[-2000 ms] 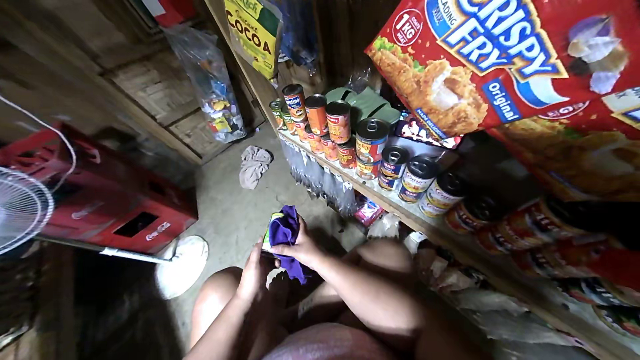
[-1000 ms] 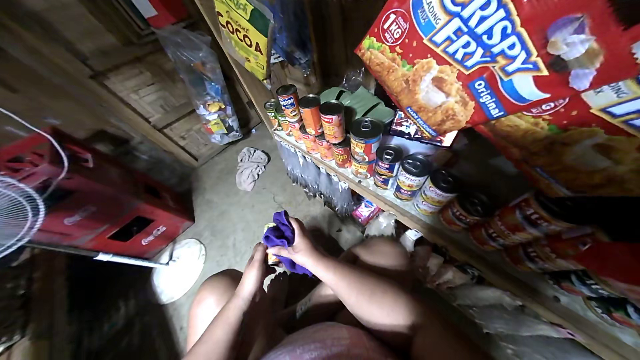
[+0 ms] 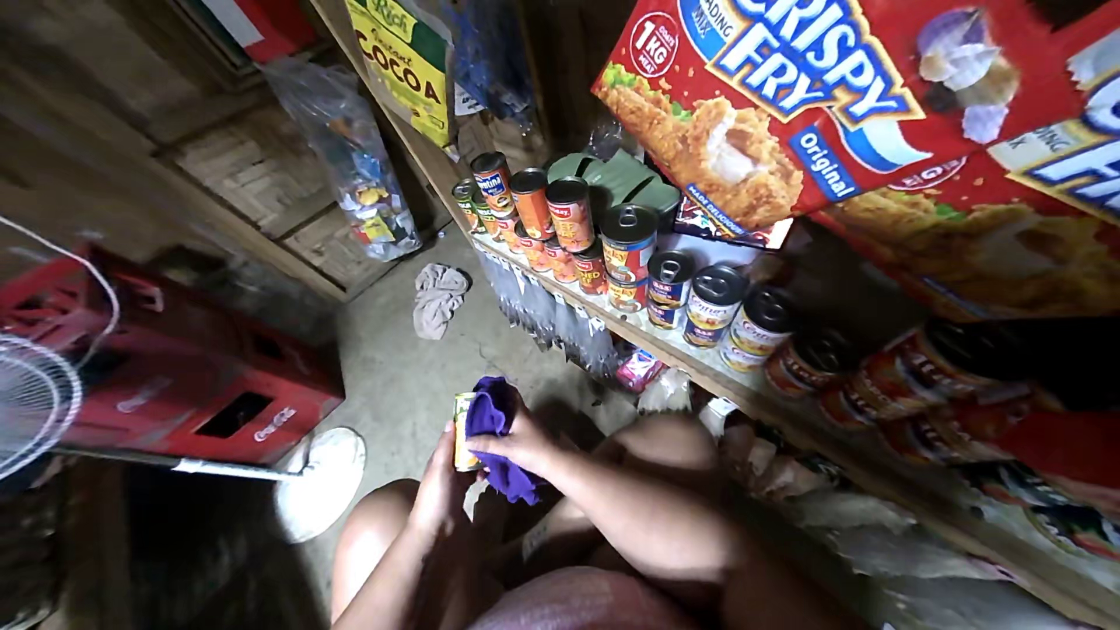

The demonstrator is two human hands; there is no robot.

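Low in the middle of the head view, my left hand (image 3: 444,477) holds a small can with a yellow and green label (image 3: 464,433), its fingers around the can's lower left side. My right hand (image 3: 523,437) grips a purple cloth (image 3: 499,420) and presses it against the can's right side. The cloth hangs down below my right hand and covers part of the can. Both hands are close together above my knees. The fingertips behind the can and cloth are hidden.
A wooden shelf (image 3: 643,337) with rows of food cans (image 3: 628,254) runs along the right, below hanging breading mix packs (image 3: 744,114). At left are red crates (image 3: 236,394) and a fan with a white round base (image 3: 324,486). A rag (image 3: 439,299) lies on the concrete floor.
The can shows more plainly beside the cloth than a second ago. The purple cloth has shifted on it in my right hand, and both hands stay together.
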